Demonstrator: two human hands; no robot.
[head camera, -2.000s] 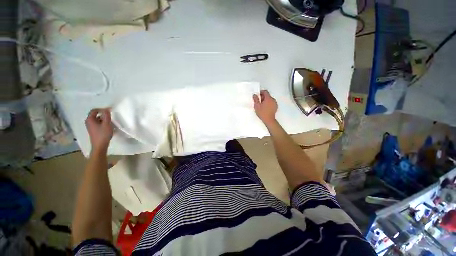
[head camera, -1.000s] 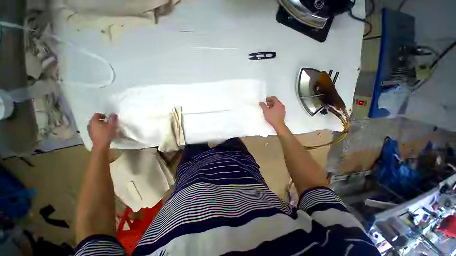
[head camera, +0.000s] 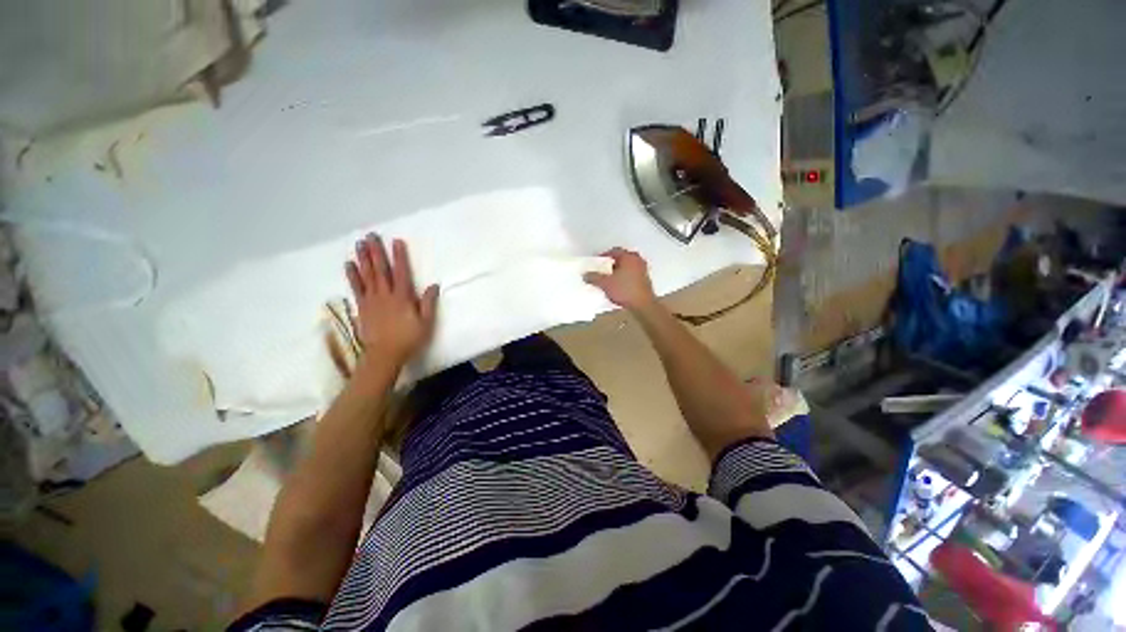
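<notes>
A white cut panel (head camera: 494, 228) lies along the near edge of the white pressing table. My left hand (head camera: 390, 299) lies flat on it with fingers spread, beside a bunched beige fold. My right hand (head camera: 622, 279) pinches the panel's right near edge, which is slightly lifted. The brown-handled steam iron (head camera: 677, 183) stands to the right, beyond my right hand. Dark thread snips (head camera: 519, 120) lie farther back on the table.
A black iron rest (head camera: 608, 22) is at the far edge. Beige layered cloth (head camera: 111, 56) lies far left. A blue-edged machine table (head camera: 845, 111) stands right. The iron's hose loops over the near right edge. Pale cloth (head camera: 247, 494) is below the table's near edge.
My left hand has moved right from the panel's left end and opened flat on the cloth. My right hand now raises the near right edge. The camera view has shifted.
</notes>
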